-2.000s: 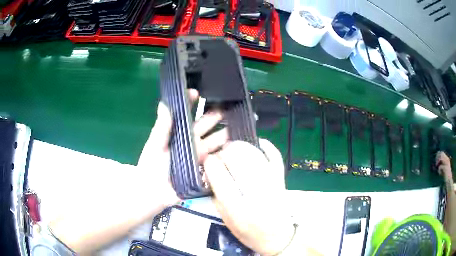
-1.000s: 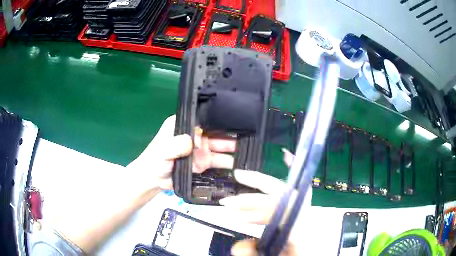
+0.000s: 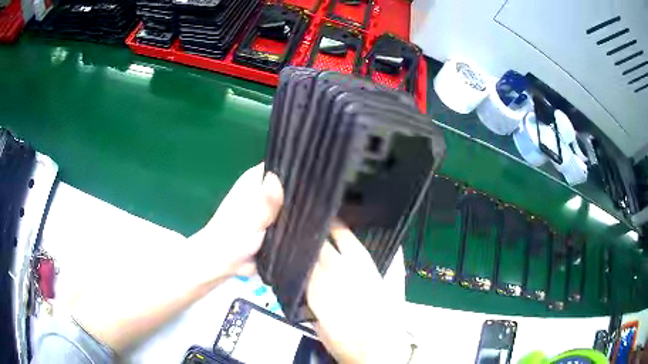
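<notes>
A fanned stack of black phone middle frames is held up in the air in the middle of the view, tilted, with many parallel edges showing. My left hand grips the stack at its left side. My right hand is at the stack's lower right, its fingers partly hidden behind and inside the front frame. A row of spaced frames lies on the green surface at right. More frames lie on the white surface below the stack, such as one with a white window.
A red tray with frames and stacks stands at the far side. Tape rolls sit beside the grey cabinet. A single frame and a green fan are at lower right. A dark rack with a white edge stands at far left.
The stack has turned and fanned out, its side edges now showing. My right hand, apart from the stack with blurred frames a second ago, is now against it. The view has shifted slightly.
</notes>
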